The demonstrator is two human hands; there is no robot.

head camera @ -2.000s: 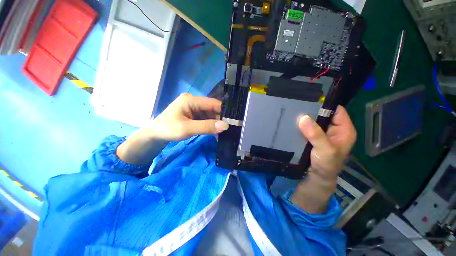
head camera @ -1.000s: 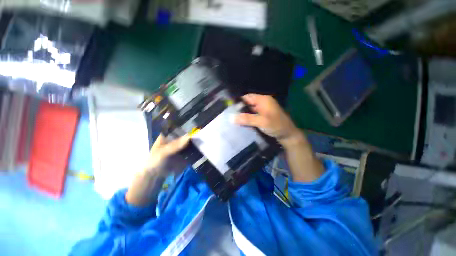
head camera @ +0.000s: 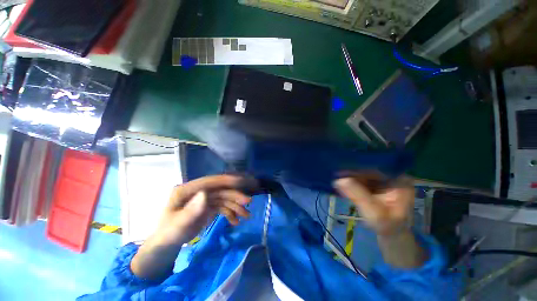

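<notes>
The tablet (head camera: pixel 330 161), a dark blurred slab seen nearly edge-on, is in my right hand (head camera: pixel 377 203), which grips its right part from below. My left hand (head camera: pixel 212 203) is near its lower left end with fingers apart; whether the fingertips touch it is unclear. A pale, see-through blur, possibly film, shows at the tablet's left end. The back cover (head camera: pixel 271 97), a black panel with two small white patches, lies on the green mat (head camera: pixel 194 97) beyond the tablet, its near part hidden.
A label sheet (head camera: pixel 253 51) with a blue pick (head camera: pixel 188 62) lies behind; another blue pick (head camera: pixel 337 103) is beside the cover. To the right are a thin stick (head camera: pixel 352 69), a grey-framed device (head camera: pixel 394 111) and a blue cable (head camera: pixel 415 66). Left are a red tray (head camera: pixel 76 200) and shiny wrapped panels (head camera: pixel 59 106).
The tablet has turned from its open inside facing me to nearly edge-on. My left hand has come off its side and spread its fingers. The view has shifted, showing more of the bench.
</notes>
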